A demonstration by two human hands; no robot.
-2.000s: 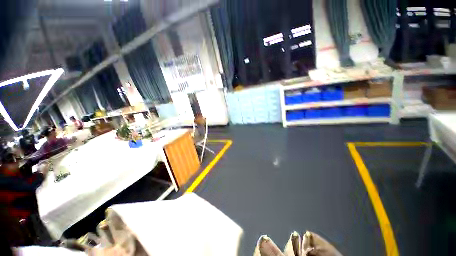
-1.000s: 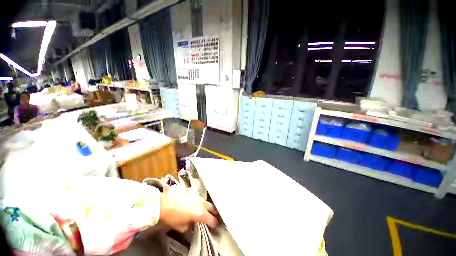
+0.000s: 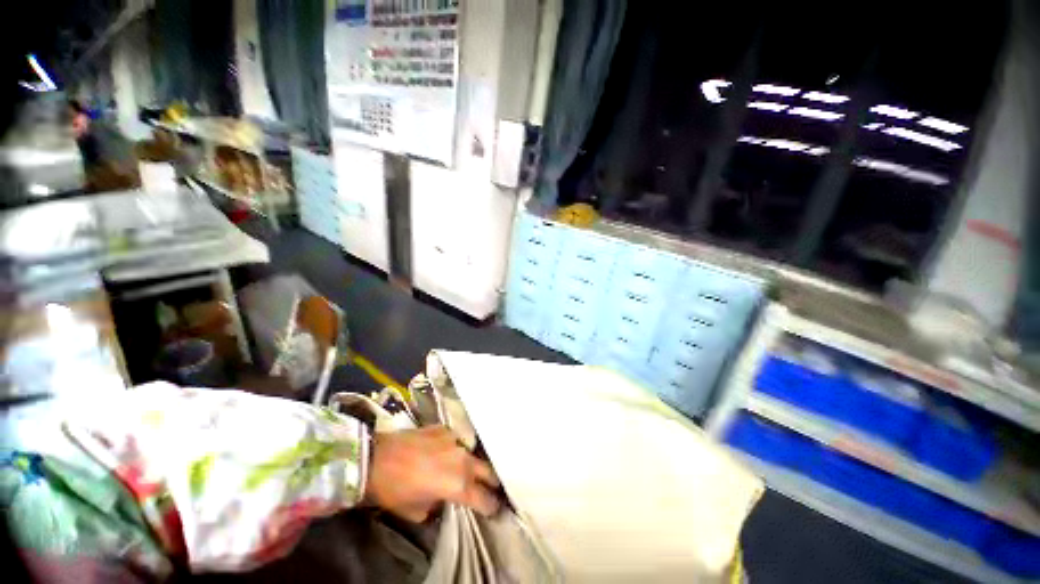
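Note:
My left hand (image 3: pixel 424 473), in a white flowered sleeve, grips several pale beige bag bodies (image 3: pixel 604 456) by their open tops at the bottom centre. The fingers reach into the folds between the panels. The nearest bag shows a large flat pale panel to the right of the hand, with a bit of yellow edge at its lower right corner. More folded bag edges show behind and below the hand. My right hand is not in view.
Light blue drawer cabinets (image 3: pixel 622 299) stand along the wall ahead. A white shelf with blue bins (image 3: pixel 867 399) is at the right. A chair (image 3: pixel 314 331) and a white-topped table (image 3: pixel 171 234) are at the left. A person (image 3: pixel 97 143) is far left, blurred.
The view has moved forward, nearer the cabinets and chair. The left hand, out of view two seconds ago, has kept its hold on the bags over the last second.

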